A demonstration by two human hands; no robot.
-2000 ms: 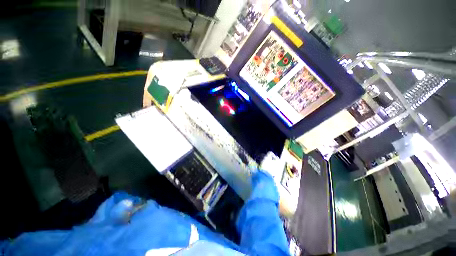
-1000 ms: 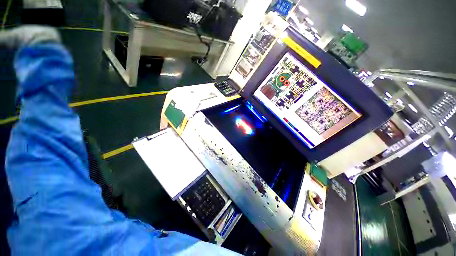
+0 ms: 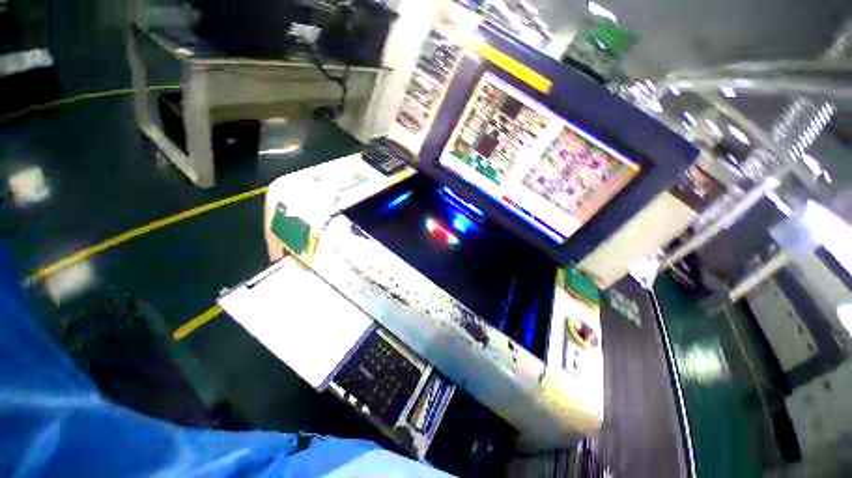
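Observation:
Neither of my hands is in the picture; only my blue sleeve and clothing show along the lower left edge. The cream-white front bar of the inspection machine (image 3: 411, 294), with worn black patches, lies in front of me. Blue and red lights glow in its dark opening (image 3: 467, 257); a board there cannot be made out. The monitor (image 3: 537, 159) shows board images. The record sheet (image 3: 297, 317) lies on the low shelf, left of the keyboard (image 3: 378, 373). The pen tray (image 3: 432, 403) is right of the keyboard.
A small dark keypad (image 3: 383, 157) sits on the machine's left top. Green pads lie at the left corner (image 3: 291, 230) and right corner (image 3: 581, 285). A red knob (image 3: 584, 332) is on the right panel. The grey conveyor (image 3: 640, 383) runs at right. A table (image 3: 271, 79) stands behind left.
My right arm, at the machine's front two seconds ago, is gone from there. The raised left arm and blurred gloved hand seen one second ago have dropped out of view. The monitor's left image differs.

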